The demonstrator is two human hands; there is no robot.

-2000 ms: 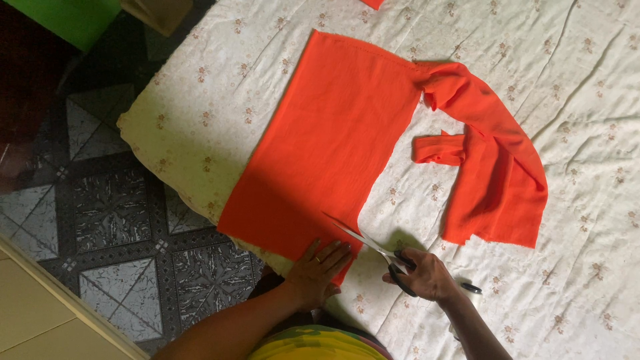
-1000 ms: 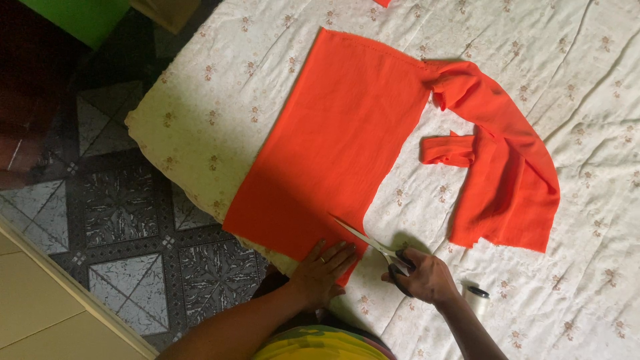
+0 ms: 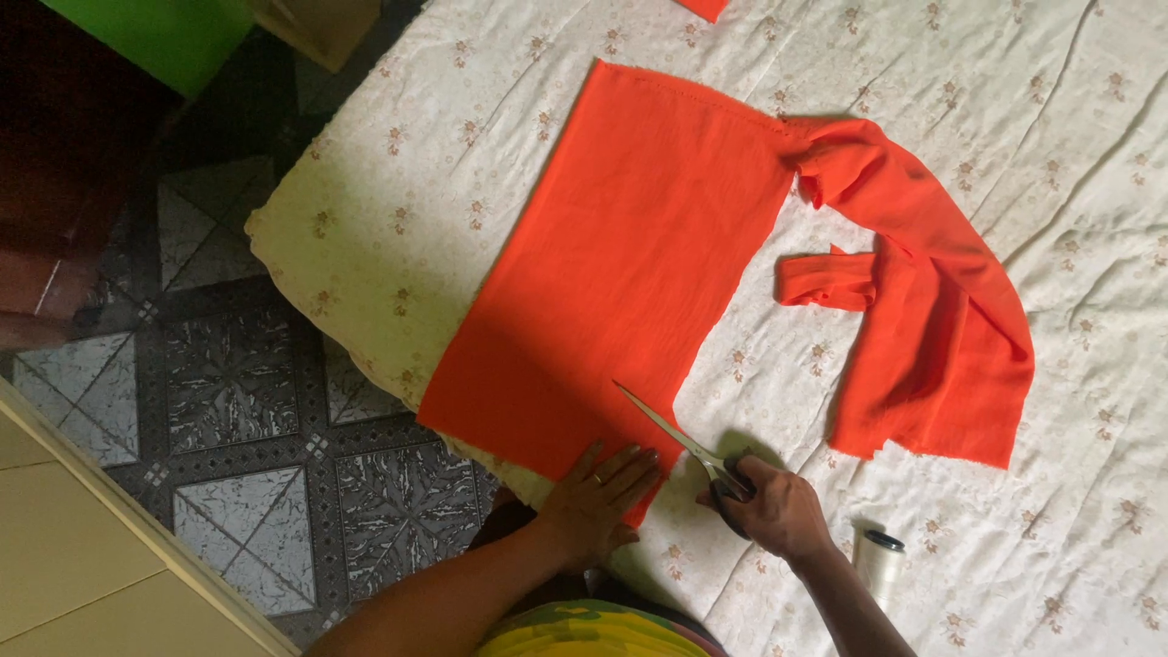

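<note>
An orange-red fabric piece (image 3: 611,246) lies flat on a pale floral cloth cover (image 3: 438,119). My left hand (image 3: 598,497) rests palm down with fingers spread on its lower corner, a ring on one finger. My right hand (image 3: 771,506) grips the dark handles of metal scissors (image 3: 675,433). The blades look closed or nearly so, and their tip lies over the fabric, to the upper right of my left hand. Crumpled fabric of the same colour (image 3: 949,301) curves down at the right from the flat piece's top right corner, with a short folded strip (image 3: 826,280) beside it.
A spool of pale thread (image 3: 881,566) with a dark top is to the right of my right forearm. Another bit of orange-red fabric (image 3: 704,7) shows at the top edge. Patterned floor tiles (image 3: 246,529) lie beyond the cover's left edge, and a green object (image 3: 164,36) is at upper left.
</note>
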